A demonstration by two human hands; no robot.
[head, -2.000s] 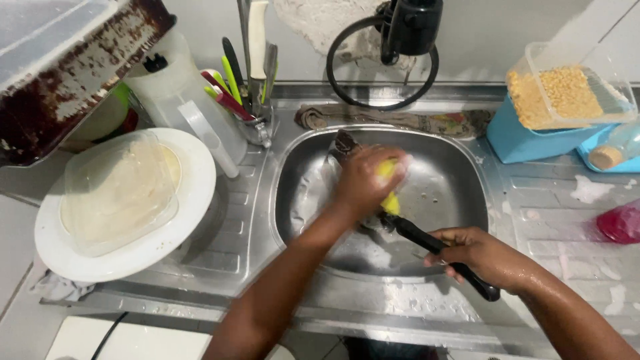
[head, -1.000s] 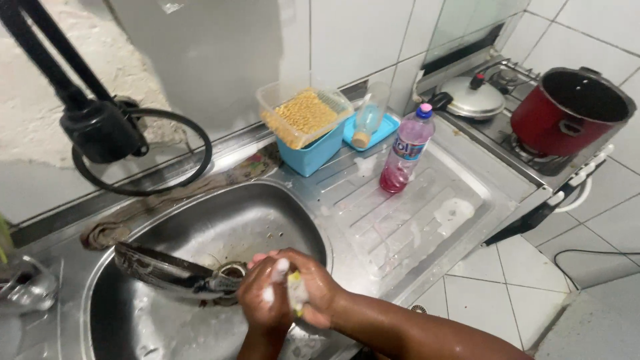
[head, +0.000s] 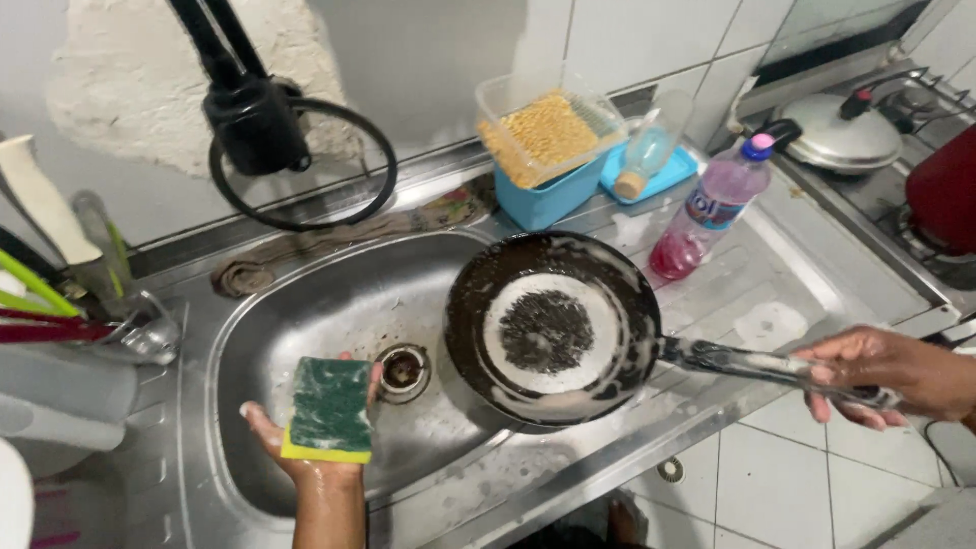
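Observation:
My left hand (head: 324,457), palm up over the left part of the steel sink (head: 259,343), holds a soapy sponge (head: 332,404), its green scouring side up and its yellow side below. My right hand (head: 854,374) grips the black handle of a frying pan (head: 553,328). The pan, streaked with suds, is held over the sink's right part and the edge of the drainboard, and shows a round pale base with a dark textured middle. Left of the pan, the drain (head: 402,372) lies in view between sponge and pan.
Behind the pan stand a blue container (head: 534,198) with a clear tub of yellow kernels (head: 549,130), a blue lid (head: 671,171) and a plastic bottle of pink liquid (head: 709,206). A rolled cloth (head: 343,236) lies behind the sink. Utensils (head: 61,305) stand left; a stove with a red pot (head: 945,191) is right.
One second ago my hands were together at the sponge and the pan lay in the sink. Now they are apart, and the pan is raised in my right hand.

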